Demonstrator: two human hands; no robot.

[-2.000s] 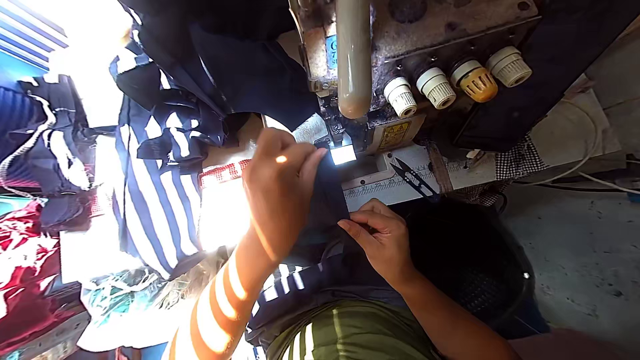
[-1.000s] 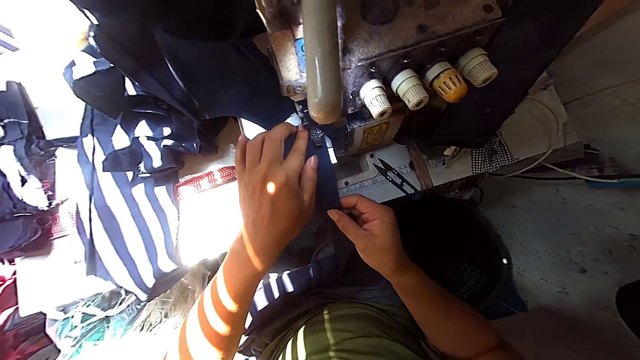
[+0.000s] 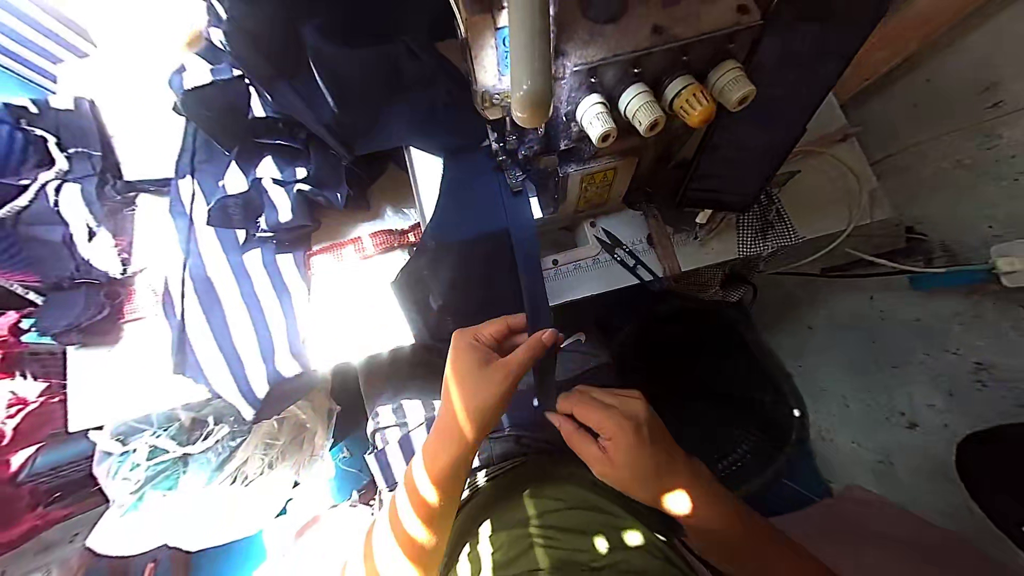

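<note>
Navy fabric [image 3: 472,240] runs from under the presser foot [image 3: 516,178] of an industrial overlock sewing machine [image 3: 640,48] down toward my lap. My left hand [image 3: 488,368] pinches the narrow folded strip along its right edge between thumb and fingers. Just below and to the right, my right hand [image 3: 616,424] grips the strip's lower end. A small white curved piece, too small to identify, shows beside my left thumb. Thread snips [image 3: 624,254] lie on the machine table right of the strip, over a printed ruler scale [image 3: 588,266].
Striped and navy cloth [image 3: 232,288] is heaped at the left, above a plastic bag of thread scraps [image 3: 216,456]. A black basket [image 3: 712,384] stands right of my lap. Cables [image 3: 904,260] run at the far right, and tension knobs [image 3: 642,110] project from the machine.
My left hand has moved from beside the presser foot down toward my lap, and now holds the strip near my right hand. My right hand is also lower. More navy fabric shows below the foot.
</note>
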